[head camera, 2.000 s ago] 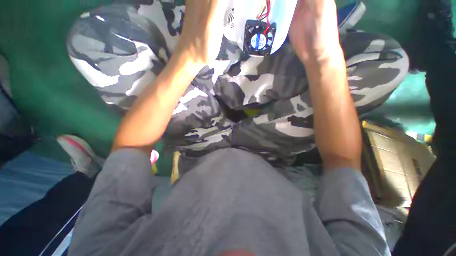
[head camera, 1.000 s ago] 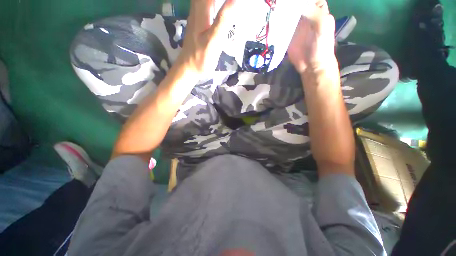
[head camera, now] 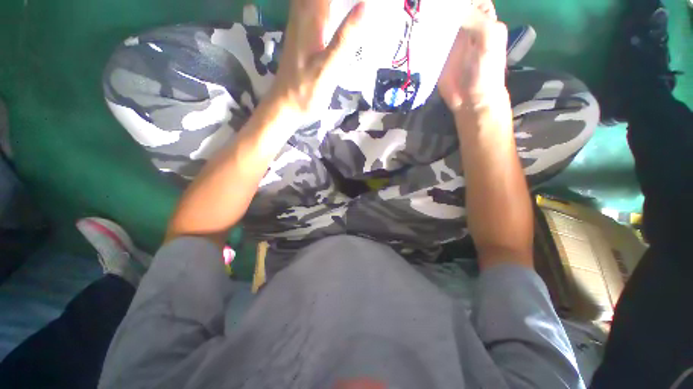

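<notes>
A white oval device housing (head camera: 433, 45) lies above my lap at the top edge of the picture, overexposed and partly cut off. A small square black fan (head camera: 396, 90) with a bluish-white round centre sits at its near end. Red and dark lead wires (head camera: 408, 45) run from the fan up the inside to a small dark part at the top edge. My left hand (head camera: 315, 61) holds the housing's left side, thumb lying over it. My right hand (head camera: 475, 64) holds its right side, fingers bent at the rim. Both hands are bare; glare hides some contact.
My crossed legs in camouflage trousers (head camera: 182, 91) lie beneath the work on the green floor (head camera: 68, 114). Flattened cardboard (head camera: 589, 251) lies at the right. Another person's dark-clothed leg (head camera: 653, 190) is at the right edge, and a dark leg with a pale shoe (head camera: 106, 239) at lower left.
The housing and fan have moved lower in the picture, showing more of the wires. My left thumb has swung out over the housing, and my right fingers have bent in at its rim.
</notes>
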